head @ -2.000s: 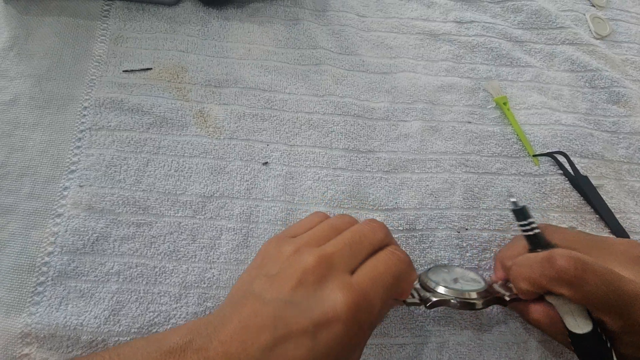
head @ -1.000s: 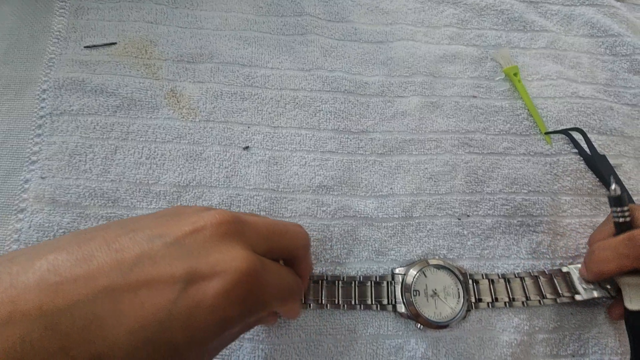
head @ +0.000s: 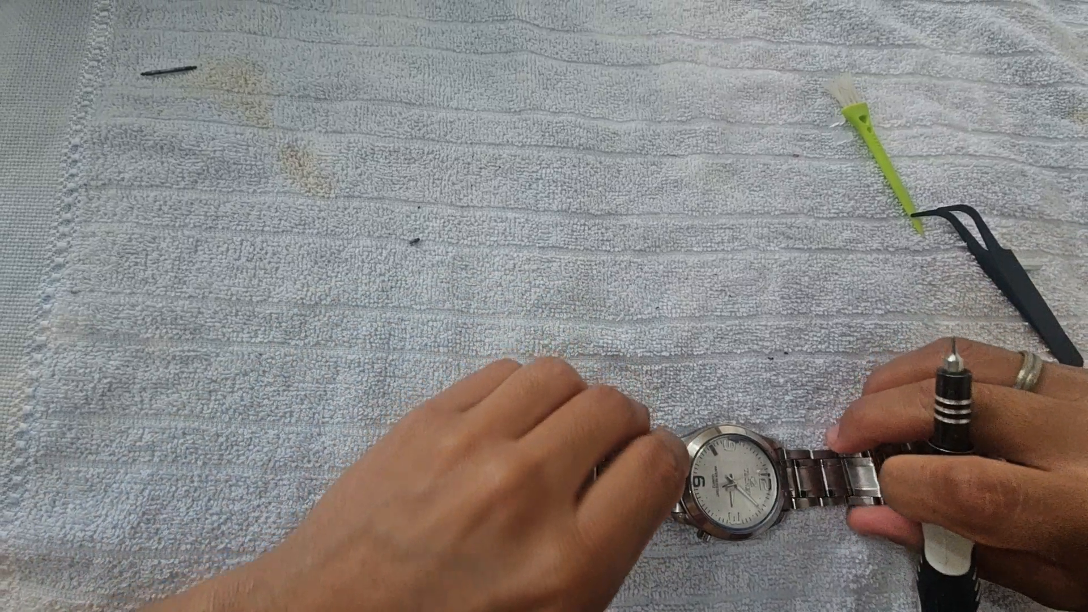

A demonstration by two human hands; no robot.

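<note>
A wristwatch with a pale dial (head: 733,482) and a metal link bracelet (head: 820,478) lies face up near the bottom of the view, right of centre. My left hand (head: 510,484) grips the bracelet just left of the case and hides that part of it. On the other side, my right hand (head: 986,459) pinches the bracelet between thumb and fingers. The same hand also holds a black and white precision screwdriver (head: 953,408), its thin tip pointing up the view. A ring sits on one finger of that hand.
Black curved-tip tweezers (head: 1011,276) lie at the right, their tips touching the handle of a small green brush (head: 882,157). A thin dark pin (head: 168,70) lies at the upper left. Beneath everything is a white ribbed towel (head: 510,280) with yellowish stains and a small dark speck.
A second ago the bracelet was stretched out flat with my hands farther apart. Both hands now hold it closer to the watch case.
</note>
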